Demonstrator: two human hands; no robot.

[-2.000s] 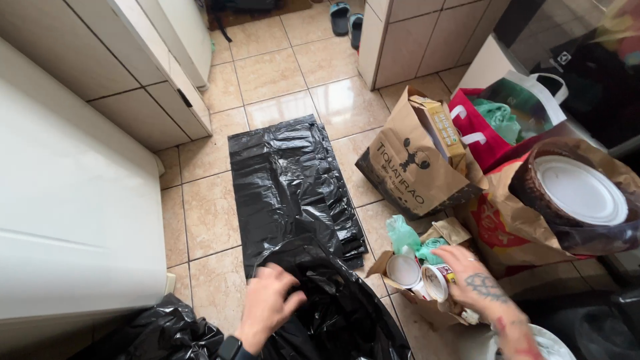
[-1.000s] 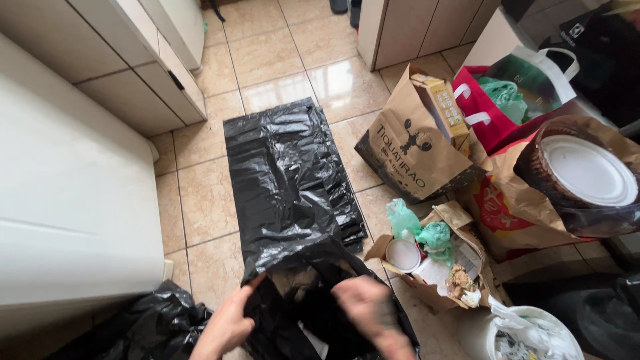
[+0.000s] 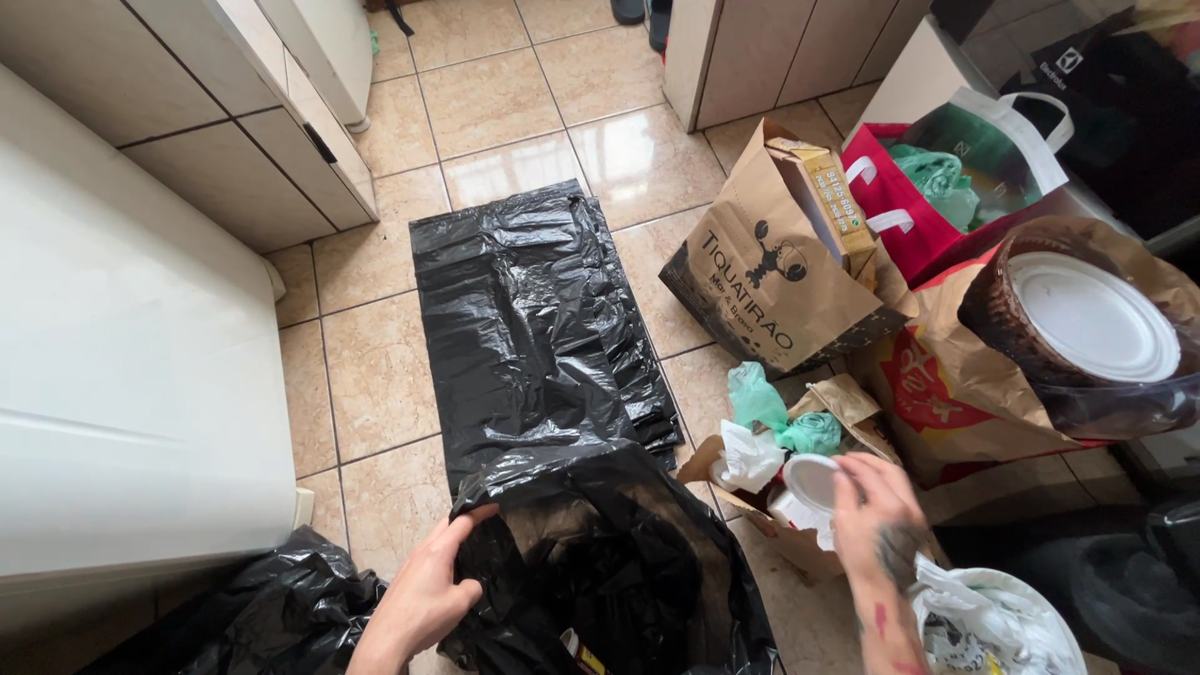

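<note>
My left hand (image 3: 436, 581) grips the left rim of an open black plastic garbage bag (image 3: 619, 525), its thumb outside the bag. A small container with a yellow label (image 3: 586, 652) lies inside the bag. My right hand (image 3: 872, 511) pinches a round white plastic lid (image 3: 812, 482) over a small brown paper bag (image 3: 806, 553). That paper bag holds green plastic bags (image 3: 757, 398) and crumpled white paper (image 3: 750, 457). Flat folded black plastic bags (image 3: 525, 328) lie on the tiles beyond the open one.
At right stand a printed brown paper bag (image 3: 741, 272), a red bag (image 3: 900, 202) and another paper bag (image 3: 937, 384) with a white-lidded tub (image 3: 1092, 319). A white bin (image 3: 1050, 619) is at lower right. A white appliance (image 3: 141, 328) is at left; another black bag (image 3: 272, 600) sits below it.
My right hand has moved from over the black bag to the small paper bag at right and now holds a white lid. My left hand remains at the black bag's rim.
</note>
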